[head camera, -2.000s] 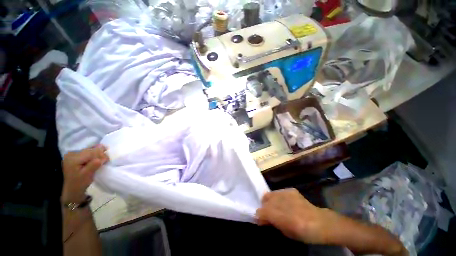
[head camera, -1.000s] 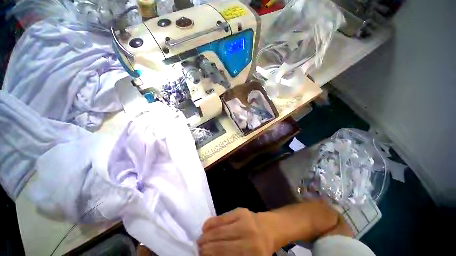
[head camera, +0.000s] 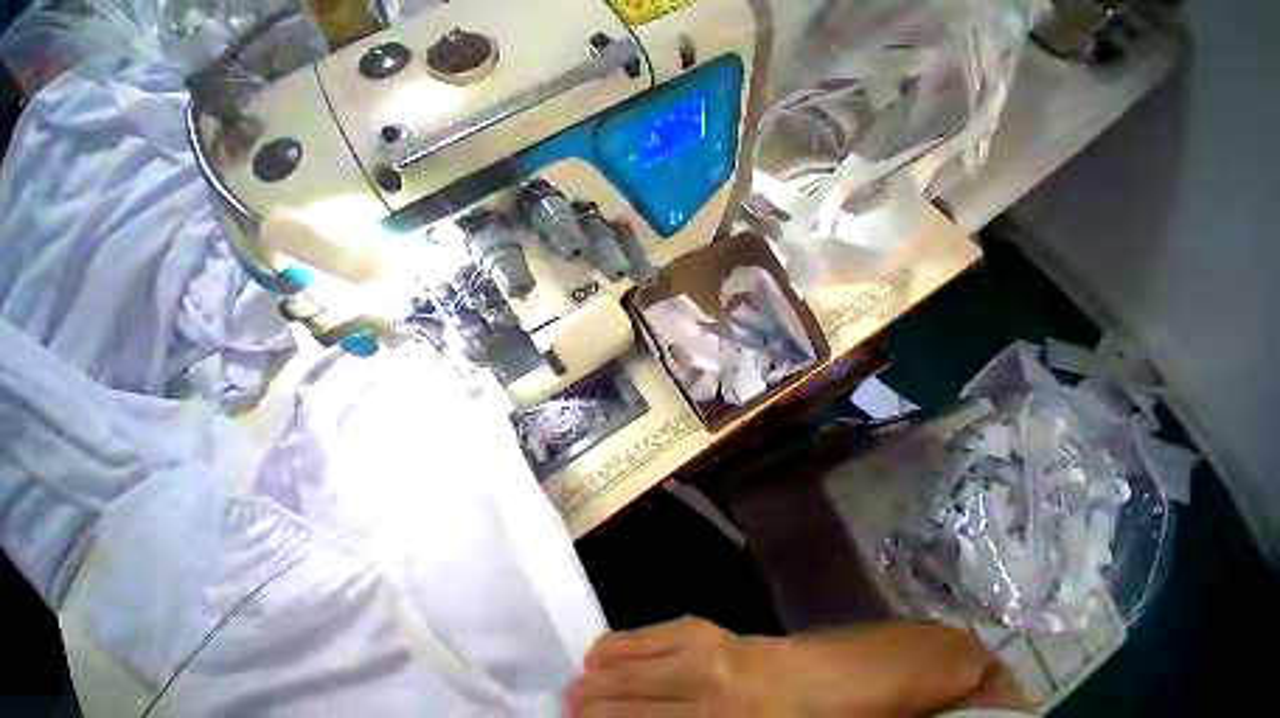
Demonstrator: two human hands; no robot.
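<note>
White knit fabric [head camera: 435, 519] lies over the machine table, from the needle area down to the bottom edge. My right hand [head camera: 674, 673] holds its right edge at the bottom, partly cut off by the picture's edge. My left hand is not in view. The cream overlock machine [head camera: 491, 84] has a blue panel with a lit display [head camera: 674, 131]. The fabric's upper end lies by the presser foot and needle area [head camera: 449, 316], where lamp glare hides whether it is under the foot.
A brown open box [head camera: 730, 344] with white scraps stands right of the needle area. More white fabric [head camera: 120, 225] is heaped left of the machine. Clear plastic bags [head camera: 898, 112] lie behind right. A clear bag of offcuts [head camera: 1032, 512] is low at right. A dark thread [head camera: 232, 617] crosses the lower left.
The view has shifted closer to the machine. The fabric, earlier stretched between both hands, now lies flatter below the needle area. My left hand has left the picture; my right hand still holds the edge.
</note>
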